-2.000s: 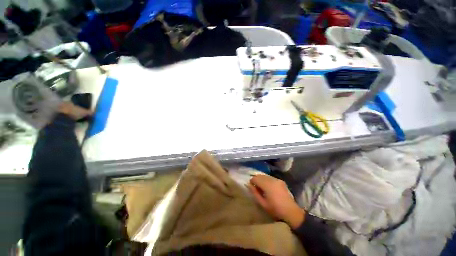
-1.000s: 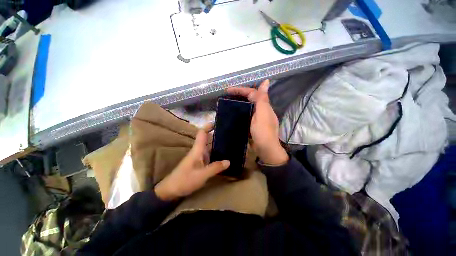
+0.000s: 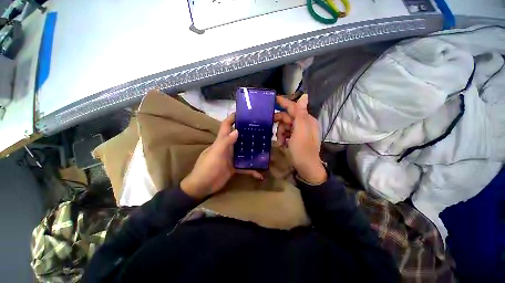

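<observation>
A smartphone [image 3: 253, 128] with a lit purple screen showing a number keypad is upright in front of me, above my lap. My left hand [image 3: 215, 166] holds it by its left side and lower edge, with the fingers partly hidden behind it. My right hand [image 3: 302, 138] is beside the phone's right edge, fingers partly curled; whether they touch the phone is hard to tell. The tan shell piece [image 3: 177, 124] lies over my lap below both hands, with its white inside face showing at the left.
The white machine table [image 3: 127, 44] has a grey ruler-marked edge in front of me. Green and yellow scissors [image 3: 323, 11] lie on it at the top. Blue tape [image 3: 46, 50] is at the left. A white padded pile [image 3: 410, 83] is at the right. Plaid fabric [image 3: 72, 237] lies beside the seat.
Two seconds ago my left hand was reaching over the table's left end. It came to the phone over my lap. The dark screen has since lit up, and my right hand has shifted slightly down.
</observation>
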